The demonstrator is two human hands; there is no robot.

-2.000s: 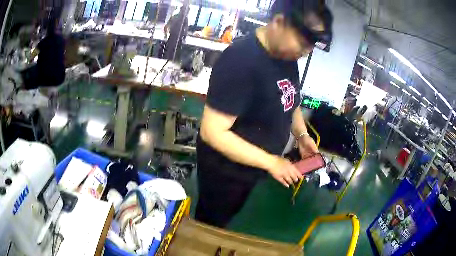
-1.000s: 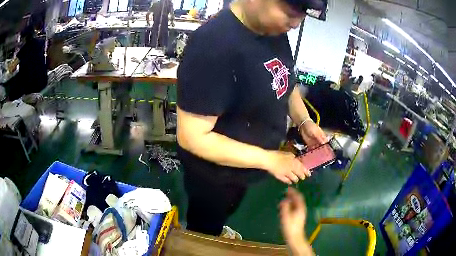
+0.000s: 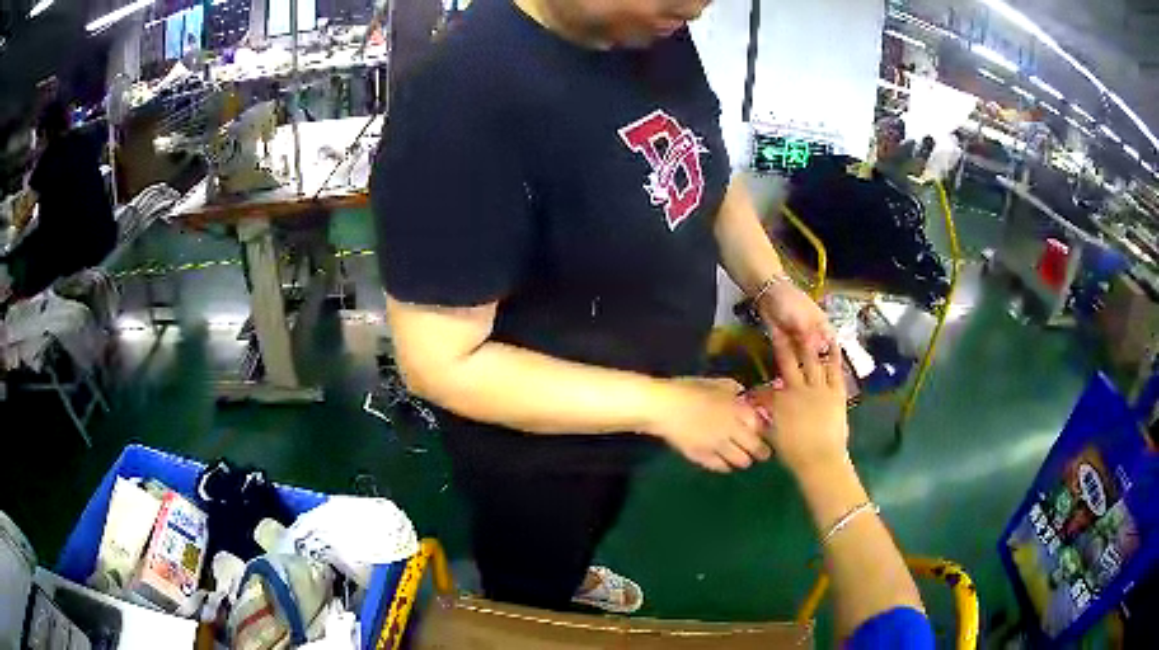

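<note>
A person in a black T-shirt stands in front of me, with both hands held together at waist height. My right hand (image 3: 808,413), with a bracelet and blue sleeve, reaches in from the lower right. Its back faces me, and its fingers extend over the phone (image 3: 854,381) between the person's hands. Only small dark edges of the phone show; my hand hides the rest. I cannot tell whether my fingers grip it or only touch it. My left hand is not in view.
A blue crate (image 3: 99,498) of cloth and packets stands at lower left. A yellow trolley frame (image 3: 962,597) and its cardboard top (image 3: 610,629) are below. A blue printed bag (image 3: 1080,521) is at right. Sewing tables stand behind the person.
My right hand has come in from below and moved up onto the phone, covering most of it. The person appears closer, and the white sewing machine has mostly left view at lower left.
</note>
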